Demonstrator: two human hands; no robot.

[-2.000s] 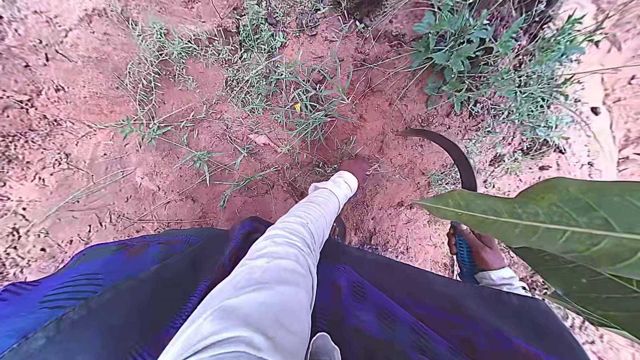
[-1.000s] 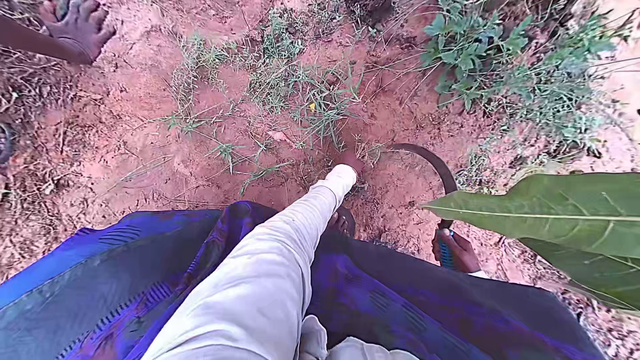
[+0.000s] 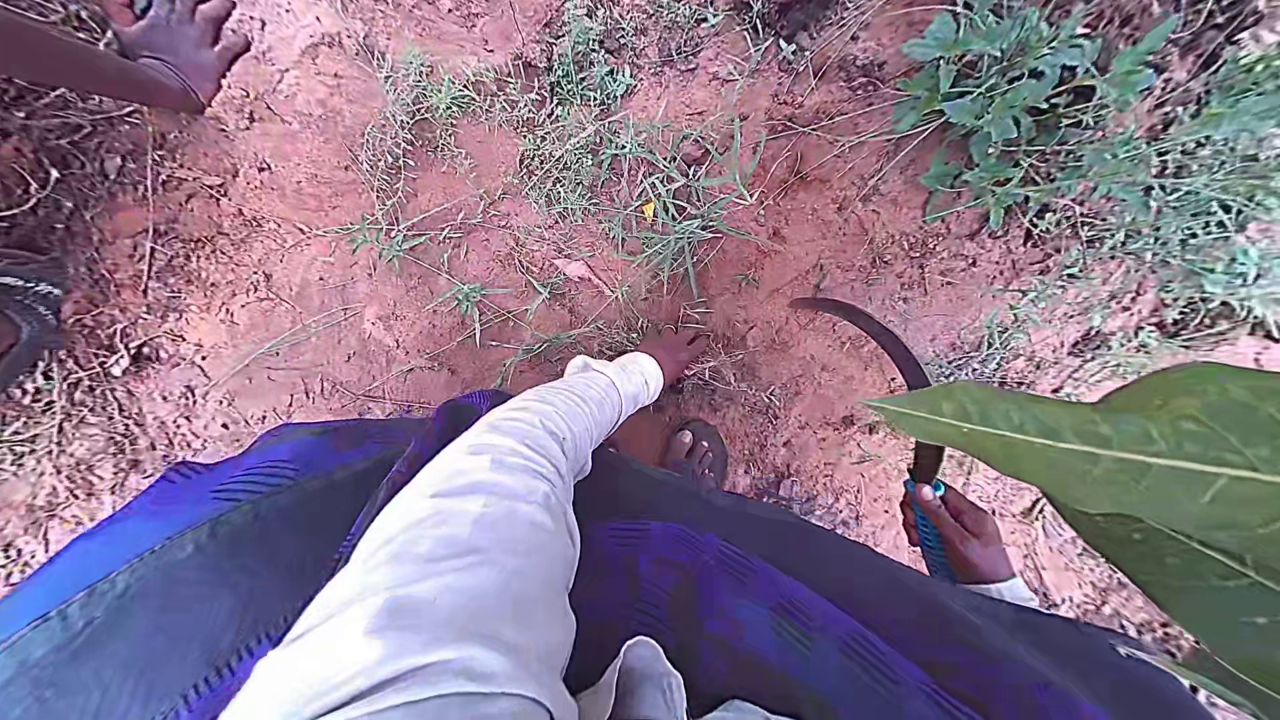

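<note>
My left hand (image 3: 674,350), in a pale sleeve, reaches down to the reddish soil at the middle of the view, beside thin grass and dry stems; whether its fingers grip any of them cannot be told. On the right, my right hand (image 3: 962,530) is closed around the blue-wrapped handle of a sickle (image 3: 885,340). The dark curved blade points up and to the left, over bare soil. Green grass (image 3: 670,215) with a small yellow leaf (image 3: 648,211) grows just beyond my left hand.
Another person's hand (image 3: 185,45) is at the upper left, with a sandalled foot (image 3: 30,320) below it. Leafy weeds (image 3: 1000,100) grow upper right. Large green leaves (image 3: 1130,440) overhang the right side. My sandalled foot (image 3: 697,452) shows beside the blue-purple cloth (image 3: 760,590).
The other person's hand, absent from the earliest frame, now shows at the upper left. The sickle has stayed in my right hand, and my left hand remains low by the grass.
</note>
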